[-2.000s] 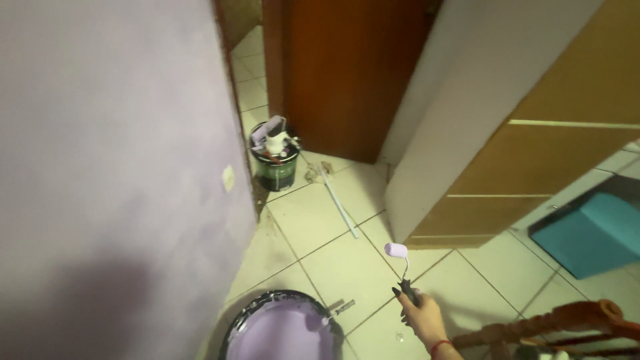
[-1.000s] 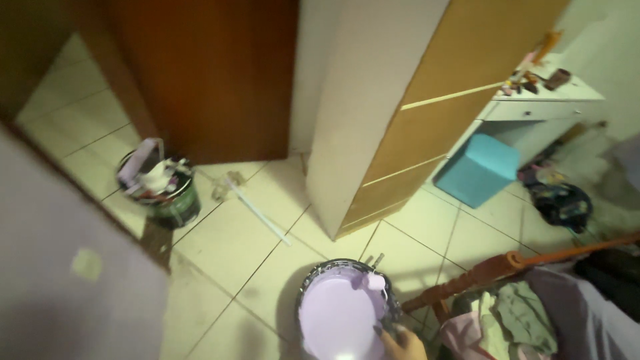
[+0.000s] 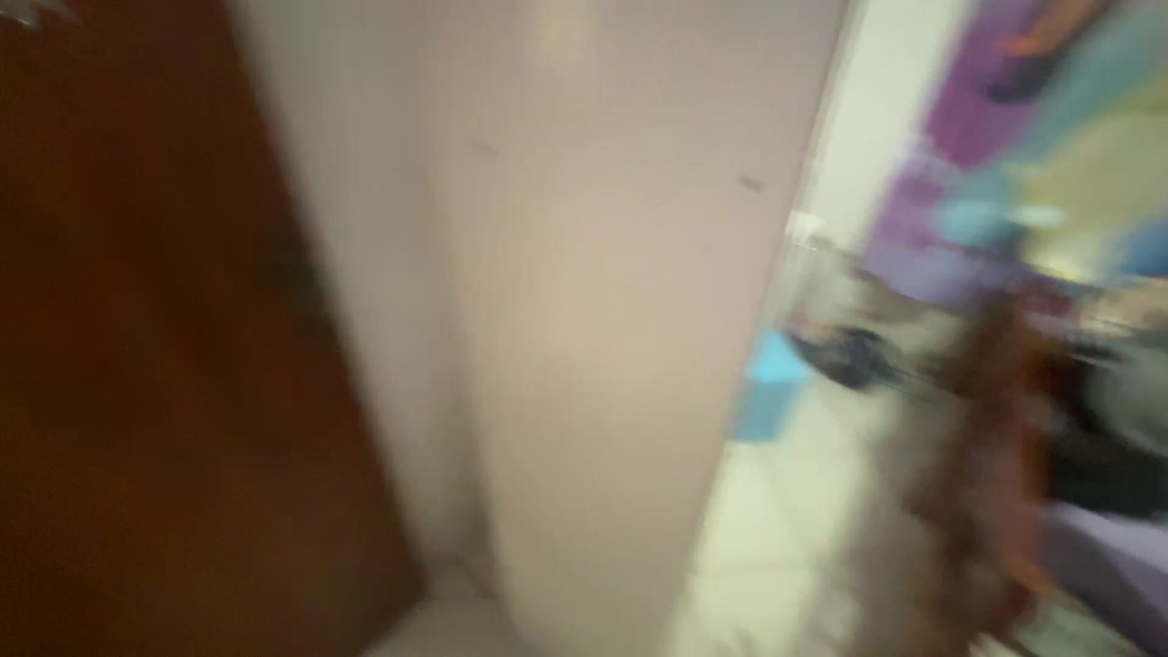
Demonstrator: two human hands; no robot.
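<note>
Neither of my hands shows in the blurred head view, so what they hold or touch is hidden. The paint roller and the tub of lilac paint are out of the picture. Across the middle stands the pale side panel of a tall cabinet [image 3: 602, 319]. To its left, past a narrow pale wall strip [image 3: 365, 274], is a dark reddish-brown wooden door [image 3: 164, 347].
A turquoise bin-like container [image 3: 771, 392] stands on the light tiled floor [image 3: 757, 529] beyond the cabinet. A dark bundle [image 3: 849, 356] lies behind it. At the right is a reddish-brown wooden frame [image 3: 995, 474] with cloth beside it. Purple and multicoloured hangings [image 3: 985, 119] show above.
The view has swung up and right, closer to the cabinet. My right hand, seen earlier holding the roller and then at the paint tub, has left the picture along with the tub.
</note>
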